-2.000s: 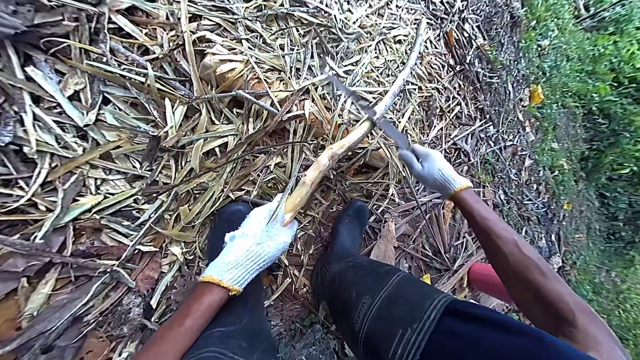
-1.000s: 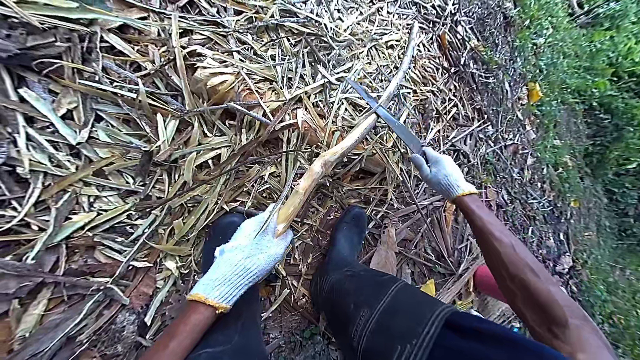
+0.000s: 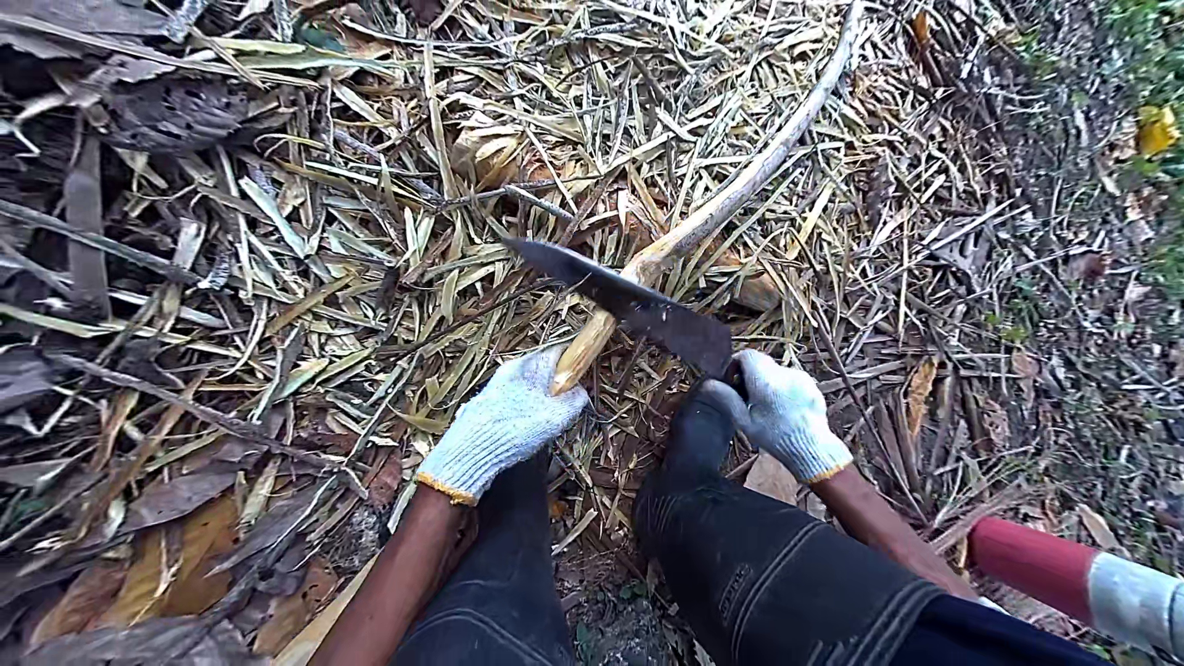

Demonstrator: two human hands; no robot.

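My left hand (image 3: 513,416), in a white knit glove with a yellow cuff, grips the near end of a long, curved, peeled wooden branch (image 3: 708,217). The branch runs away from me to the upper right. In a matching glove, my right hand (image 3: 782,407) holds a machete (image 3: 638,310) by its handle, which the fingers mostly hide. The dark, wide blade lies across the branch a little beyond my left hand, its pointed tip toward the upper left.
Pale bark strips and shavings (image 3: 361,240) cover the ground. My black rubber boots (image 3: 694,444) are just below the blade. A red and white cylindrical object (image 3: 1036,564) lies at lower right. Brown dry leaves (image 3: 185,564) are at lower left, with green plants (image 3: 1147,55) at upper right.
My right hand has brought the machete down along the branch, closer to my left hand and boots. The blade's broad side now shows. My left hand keeps its hold on the branch. The view has shifted.
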